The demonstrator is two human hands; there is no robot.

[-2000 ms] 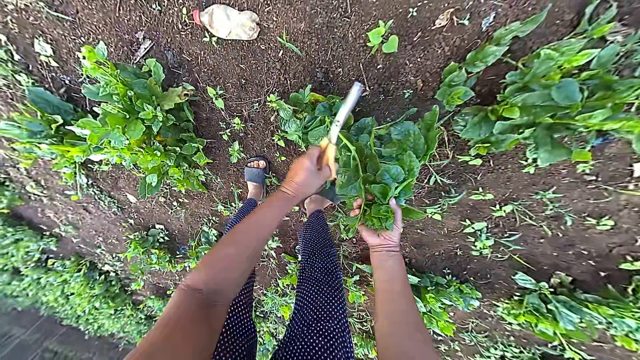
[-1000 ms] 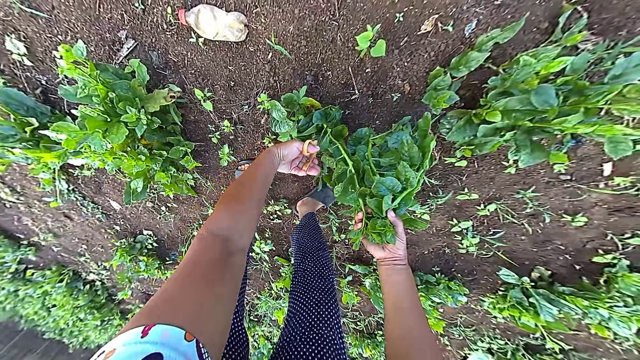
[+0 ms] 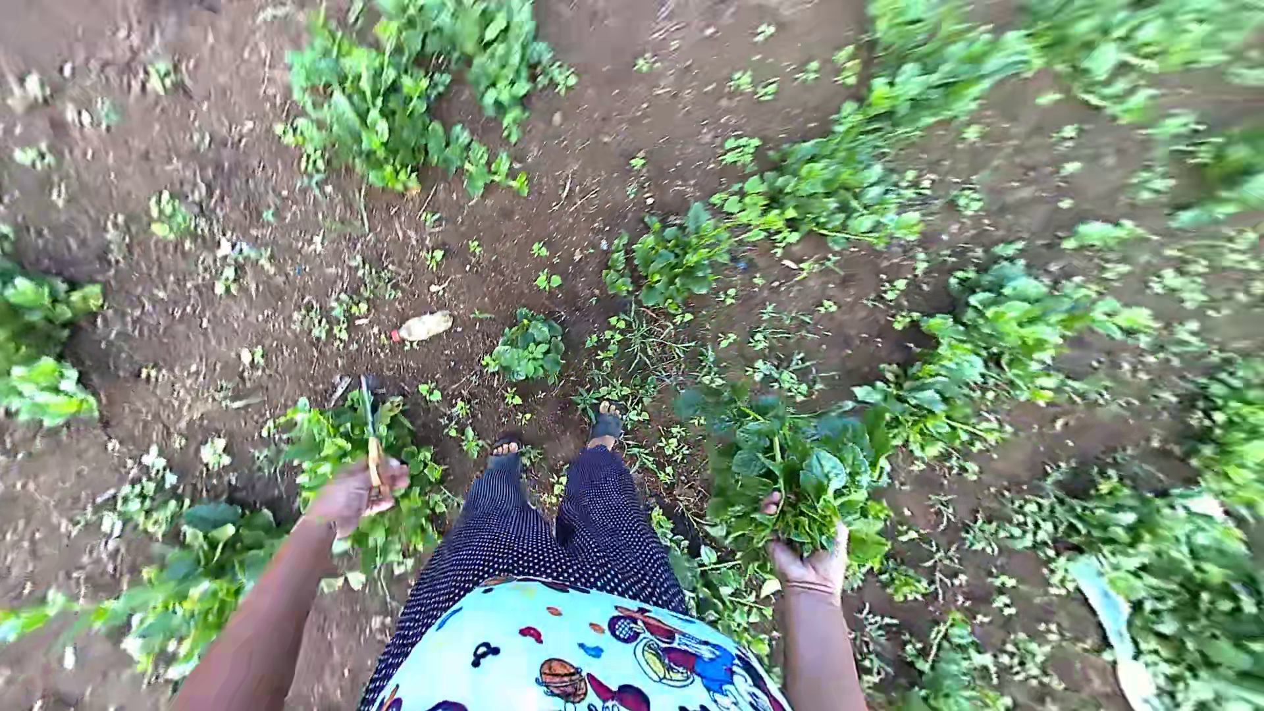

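Note:
On the left, my left hand (image 3: 354,496) grips the orange handle of a cutting tool, likely scissors (image 3: 372,434), with the metal blade pointing away from me over a leafy plant. On the right, my right hand (image 3: 812,563) is closed around the stems of a large bunch of green leaves (image 3: 790,464). The leaves spread above and around the fingers and hide part of them. The two hands are wide apart, one on each side of my legs in dotted trousers (image 3: 523,523).
A plastic bottle (image 3: 425,326) with a red cap lies on the brown soil. Leafy plants (image 3: 375,99) grow ahead, with more rows (image 3: 997,346) to the right. A small plant (image 3: 528,346) stands before my feet. A pale strip (image 3: 1111,617) lies at lower right.
My left hand has moved away from the leaf bunch, out to the left, still with the tool. The right hand keeps the bunch, now beside my legs. The view has shifted widely.

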